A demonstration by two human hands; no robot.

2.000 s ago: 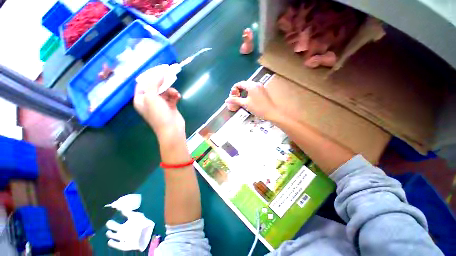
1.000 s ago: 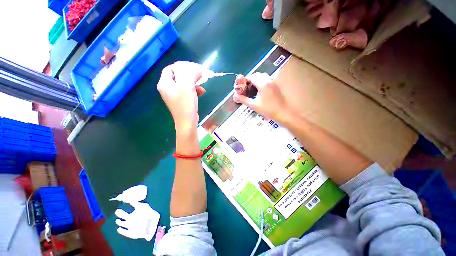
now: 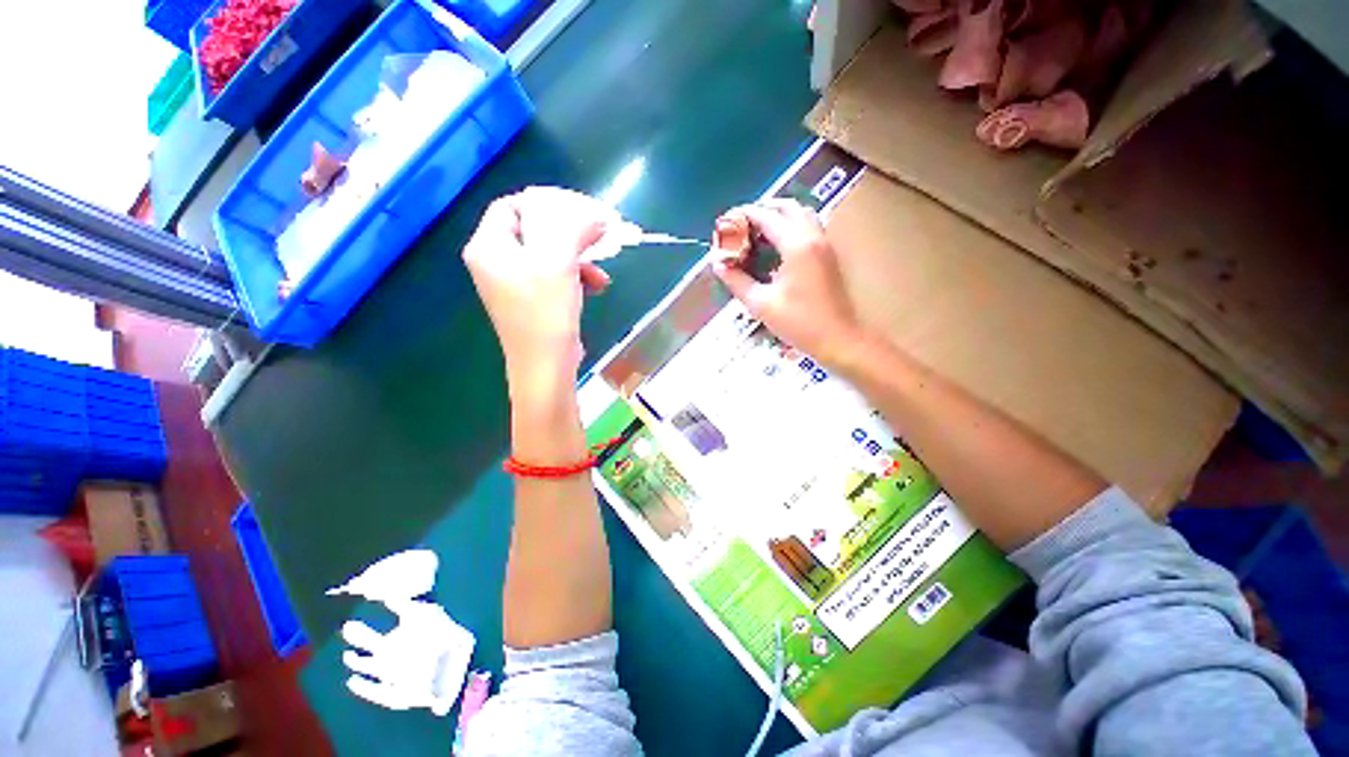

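My left hand [image 3: 536, 259] is shut on a white glue bottle [image 3: 610, 234], mostly hidden in the fist. Its thin needle points right, its tip at or close to the part's near edge; whether they touch is unclear. My right hand [image 3: 799, 274] pinches a small pinkish-brown hollow moulded part [image 3: 731, 238] between thumb and fingers. Both hands are above the upper end of the printed cardboard mat [image 3: 769, 488]. A second white needle bottle [image 3: 394, 575] lies on the bench at lower left.
A blue parts bin [image 3: 303, 303] with white lining and brown parts is at upper left. A white glove [image 3: 411, 660] and pink tube [image 3: 474, 697] lie lower left. Cardboard [image 3: 1021, 326] and piled brown parts [image 3: 1021, 59] are at the box mouth, upper right. Blue crates [image 3: 74, 429] stand far left.
My left hand with the bottle has moved right, its needle now at the part in my right hand. The part has tilted slightly since one second ago. The camera view has shifted.
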